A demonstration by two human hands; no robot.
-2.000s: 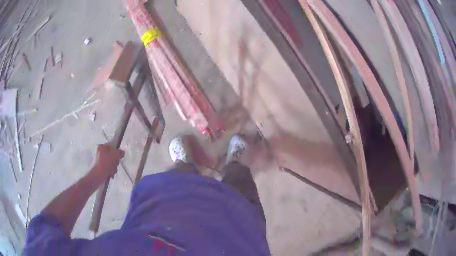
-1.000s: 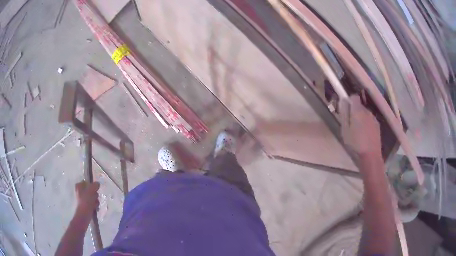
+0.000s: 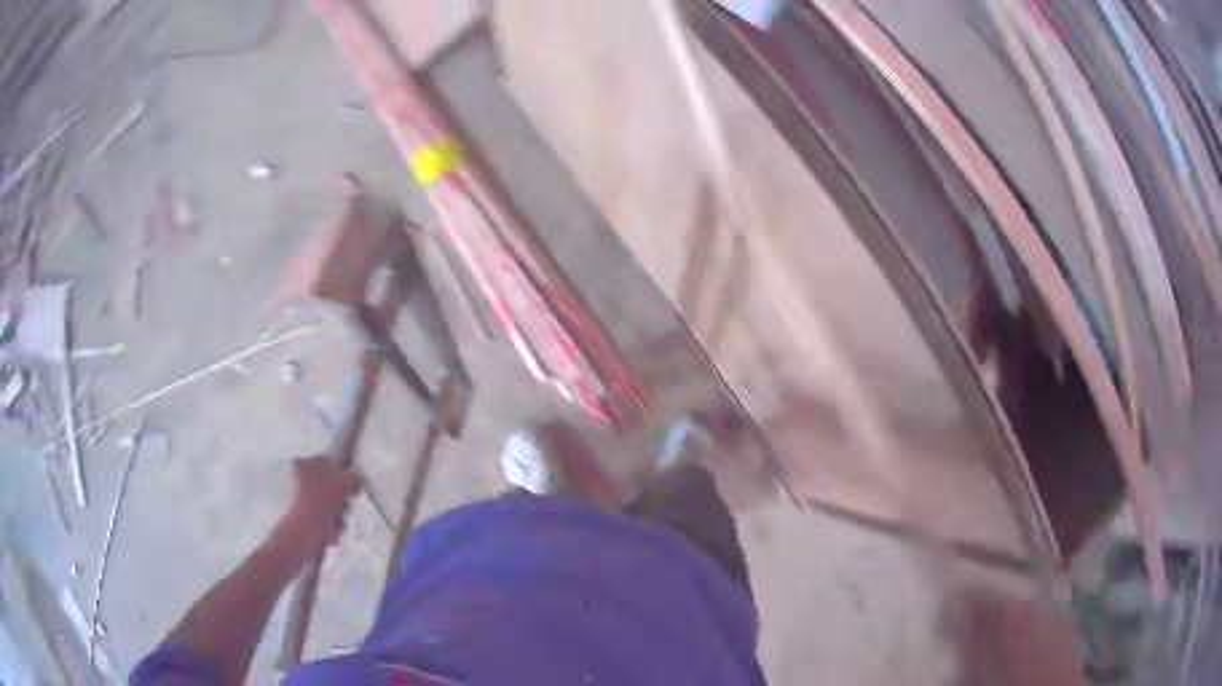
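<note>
My left hand (image 3: 323,491) is closed round one long leg of a grey-brown wooden frame (image 3: 379,326), left of my body. The frame's crosspieces show above the hand. A blurred brown shape (image 3: 1005,637) at the bottom right looks like my right hand or forearm; its fingers cannot be made out. A pale, blurred wood strip (image 3: 764,261) crosses above the large tan plywood panel (image 3: 603,107). Whether my right hand touches this strip cannot be told.
A reddish tied bundle (image 3: 516,288) with a yellow band lies on the floor before my shoes. Long curved strips (image 3: 1032,241) lie on the right over a dark gap. Thin slivers (image 3: 201,382) and scraps litter the floor at the left.
My right hand has left the dark gap between the strips, and a brown blur shows lower down. A pale strip now lies further left, across the panel. My left hand still holds the frame.
</note>
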